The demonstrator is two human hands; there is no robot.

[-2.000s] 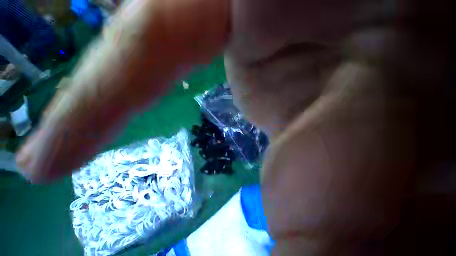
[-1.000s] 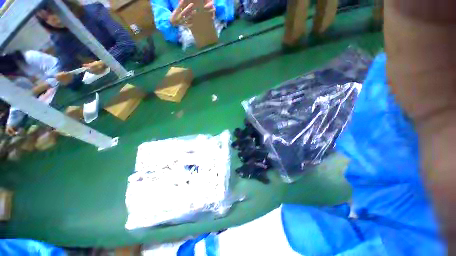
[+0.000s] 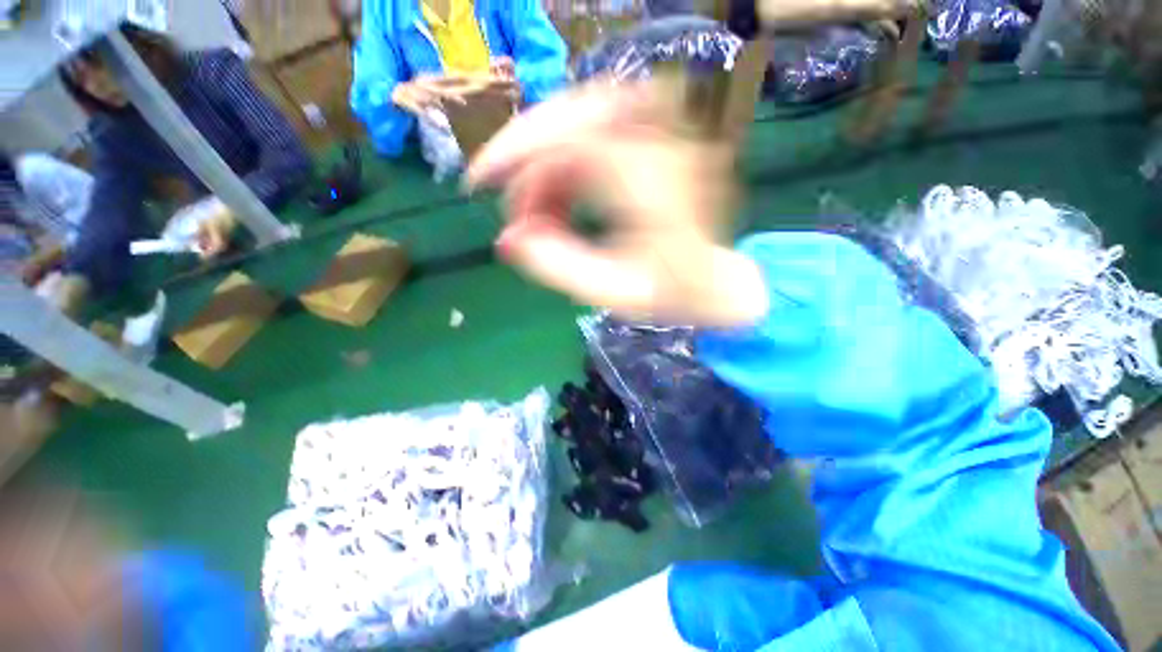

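Note:
My right hand [image 3: 631,210], blurred, is raised over the green bench at the centre. Its thumb and fingers are curved and apart, with nothing visible between them. My left hand [image 3: 57,560] is a blur at the lower left edge; its fingers cannot be made out. A clear bag of white coiled cables [image 3: 408,522] lies in front of me. Beside it, small black parts [image 3: 602,452] spill at the mouth of a clear bag of black parts [image 3: 701,414], partly hidden under my right sleeve.
Loose white cables [image 3: 1032,287] are piled at the right, near brown cartons [image 3: 1115,522] below the bench edge. Two small cartons [image 3: 357,278] lie beyond the cable bag. A metal post [image 3: 115,357] stands left. Workers sit opposite, one in blue holding brown cardboard [image 3: 482,121].
My right hand has moved from close before the camera to over the bench. My left hand has come in at lower left. The view has shifted, showing the loose cables at right.

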